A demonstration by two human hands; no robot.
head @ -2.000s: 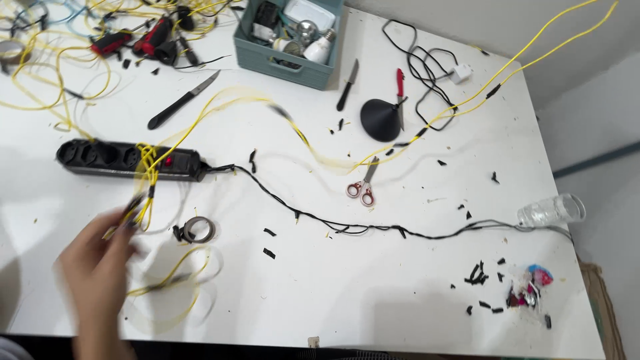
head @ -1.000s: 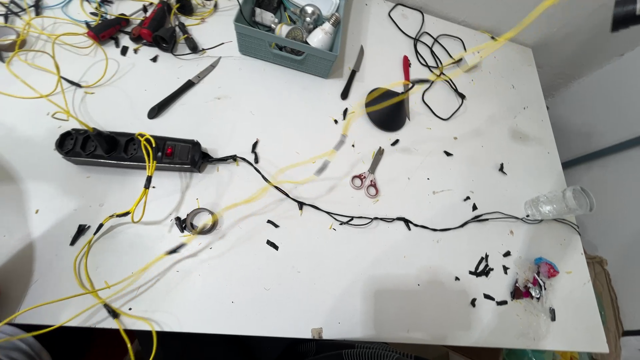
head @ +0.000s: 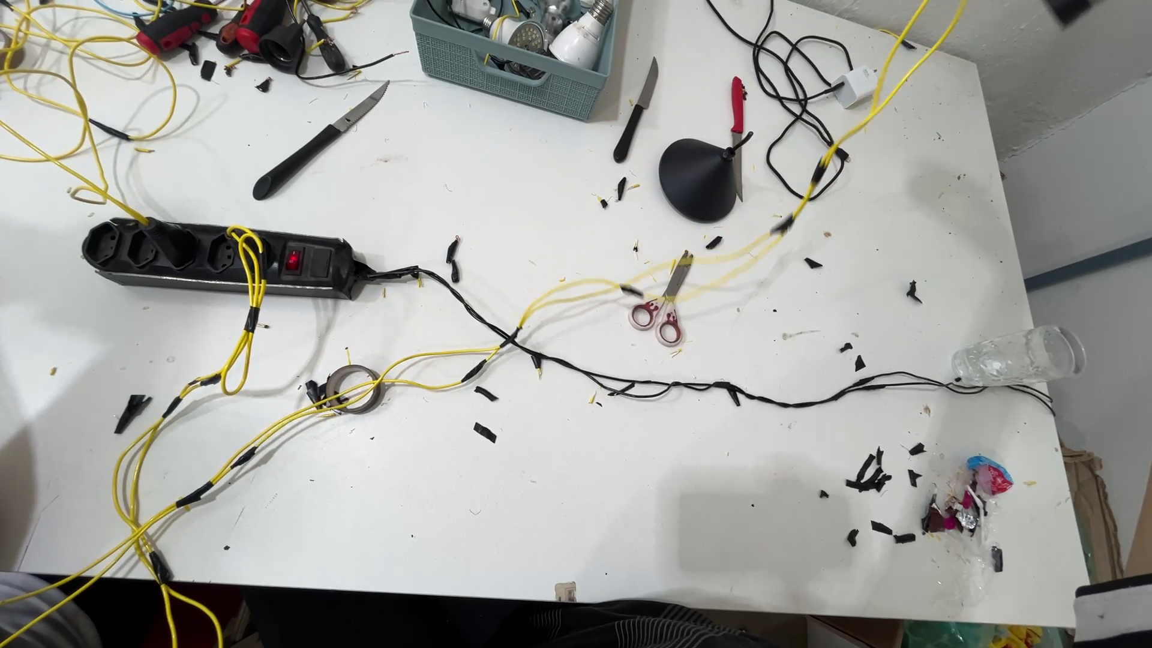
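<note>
Neither of my hands shows at this moment. A long yellow cable point(head: 423, 357), a pair of wires bound at intervals with black tape, crosses the white table from the lower left to beyond the upper right. Part of it is blurred near the scissors point(head: 668, 310). It passes over a roll of tape point(head: 354, 390) and over the black cord point(head: 576, 367). A yellow loop point(head: 255, 297) lies across the black power strip point(head: 315, 263), whose switch is red. A black plug point(head: 166, 243) with a yellow wire sits in the strip.
Two black-handled knives point(head: 297, 162) point(head: 634, 117) and a red-handled knife point(head: 738, 108) lie behind. A black cone point(head: 697, 180) stands near a white charger point(head: 853, 88). A grey-green basket point(head: 513, 85) holds bulbs. A glass point(head: 1021, 357) lies on its side at the right edge, with wrappers point(head: 967, 508) below.
The hand seen at the lower left two seconds ago is out of view. The yellow cable has shifted and now runs diagonally across the table, over the tape roll.
</note>
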